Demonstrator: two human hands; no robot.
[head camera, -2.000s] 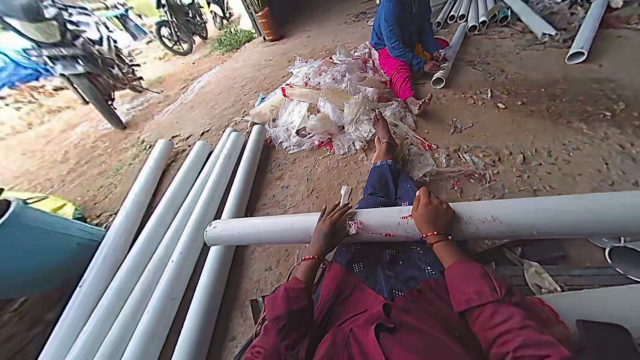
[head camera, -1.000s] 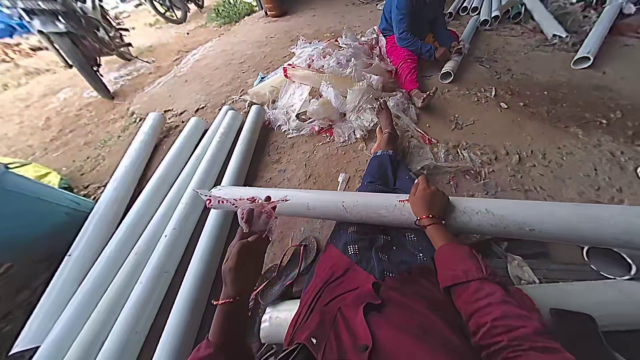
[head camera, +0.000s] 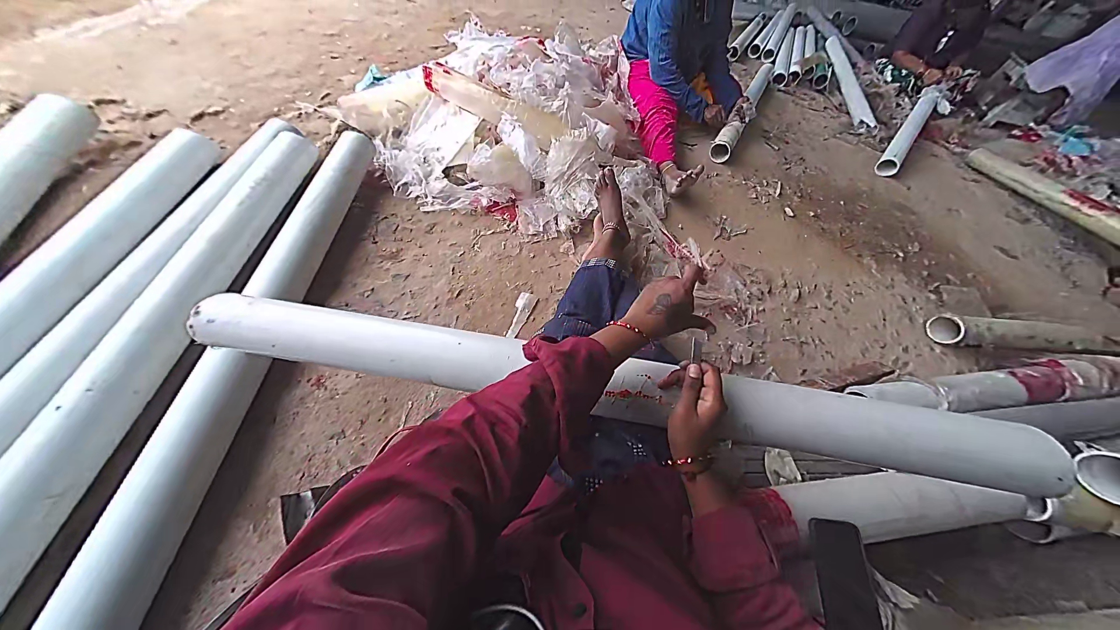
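A white plastic pipe (head camera: 402, 343) lies across my lap, with faint red marks near its middle. My left hand (head camera: 669, 306) reaches over its far side, index finger and thumb apart; thin clear plastic film (head camera: 687, 254) lies behind the fingertips, and whether they touch it is unclear. Just right of the red marks, my right hand (head camera: 697, 404) pinches a small flat metal blade (head camera: 696, 348) upright against the pipe. Beyond my bare foot rises a heap of torn plastic film (head camera: 534, 114).
Several white pipes (head camera: 157, 289) lie side by side at the left. More pipes (head camera: 901, 503) are at my right and at the back. A person (head camera: 669, 61) in blue and pink sits beside the heap; another person (head camera: 941, 39) is at the back right. A white plastic piece (head camera: 521, 313) is on the ground.
My left hand has left the pipe's left end, where it held red-marked film, and crossed to beyond the middle. That end is now bare. The view has swung right.
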